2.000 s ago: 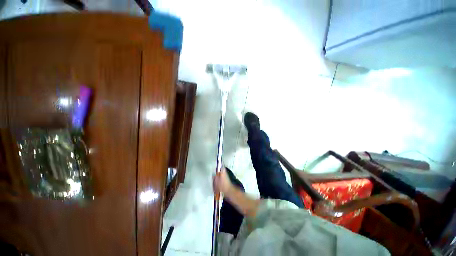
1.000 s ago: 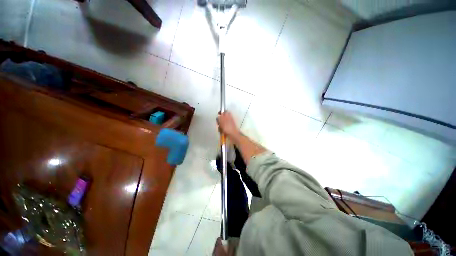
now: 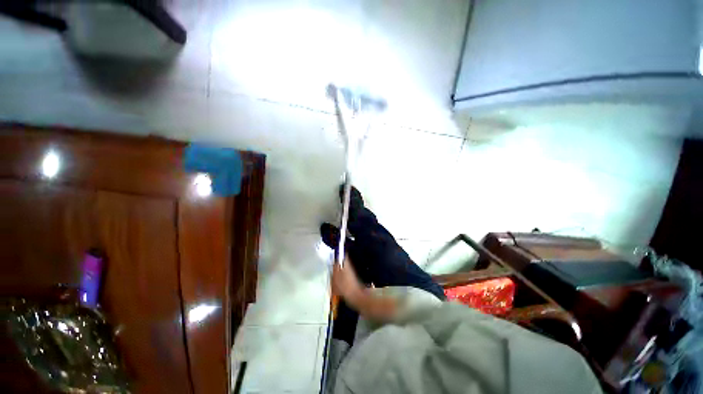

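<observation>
The mop's thin silver pole (image 3: 344, 223) runs from the bottom edge up the middle of the view. Its pale, blurred mop head (image 3: 362, 102) rests on the glossy cream floor tiles (image 3: 289, 185) ahead of my feet, partly lost in glare. My right hand (image 3: 353, 291) is closed around the pole at its orange grip section, below the middle of the view. My left hand is not in view. My dark trouser legs and dark shoes show beside the pole.
A red-brown table (image 3: 139, 231) with a blue corner guard (image 3: 216, 168), a purple item (image 3: 91, 278) and shiny plastic packaging (image 3: 65, 346) stands left. A wooden chair with a red seat (image 3: 482, 296) is lower right. A big pale box (image 3: 578, 46) is upper right. Dark furniture legs (image 3: 158, 19) are upper left.
The mop head went forward, then came back toward my feet. My right hand moved back with the pole. My left hand, at the bottom edge a second ago, has left view.
</observation>
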